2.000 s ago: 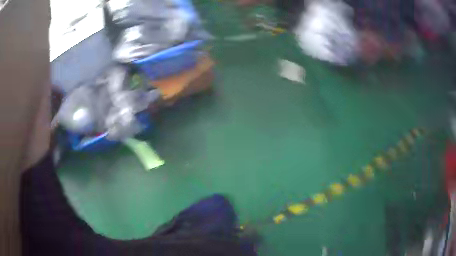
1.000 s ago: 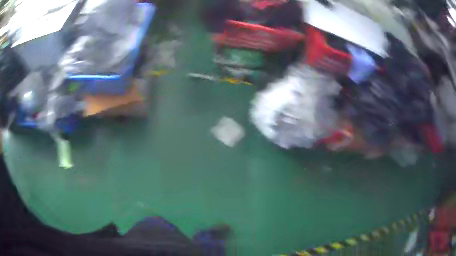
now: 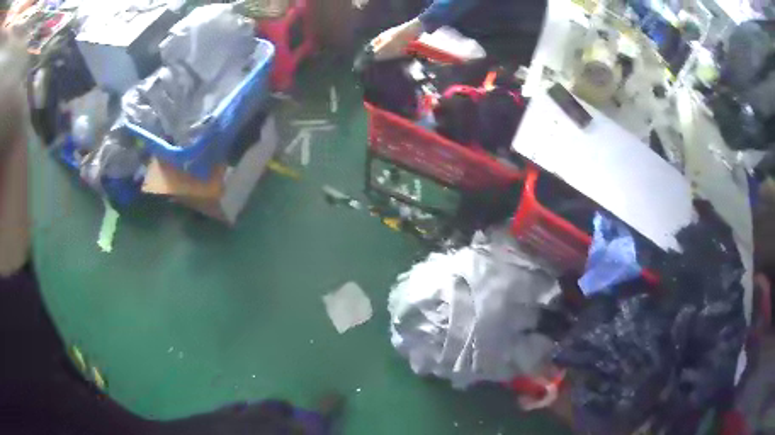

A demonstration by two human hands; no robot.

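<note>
Neither of my hands can be made out. A blurred beige-brown shape at the far left edge cannot be identified. Nearest in front of me on the green floor lies a pale square piece (image 3: 347,307). To its right is a large silvery-white wrapped bundle (image 3: 463,310). A dark, crinkled, shiny heap (image 3: 654,348) lies right of the bundle, with a light blue cloth piece (image 3: 610,255) above it. My dark clothing fills the bottom left.
Red crates (image 3: 433,146) hold dark and red cloth beside a white table (image 3: 603,170). Another person's hand (image 3: 398,39) and blue sleeve show above them. At upper left, a blue crate (image 3: 178,154) with grey plastic stands over cardboard. A red stool (image 3: 291,47) is behind.
The view has swung right and up. The crates at left have shifted left, the bundle and pale square sit lower, and the white table and another person's hand have come into view.
</note>
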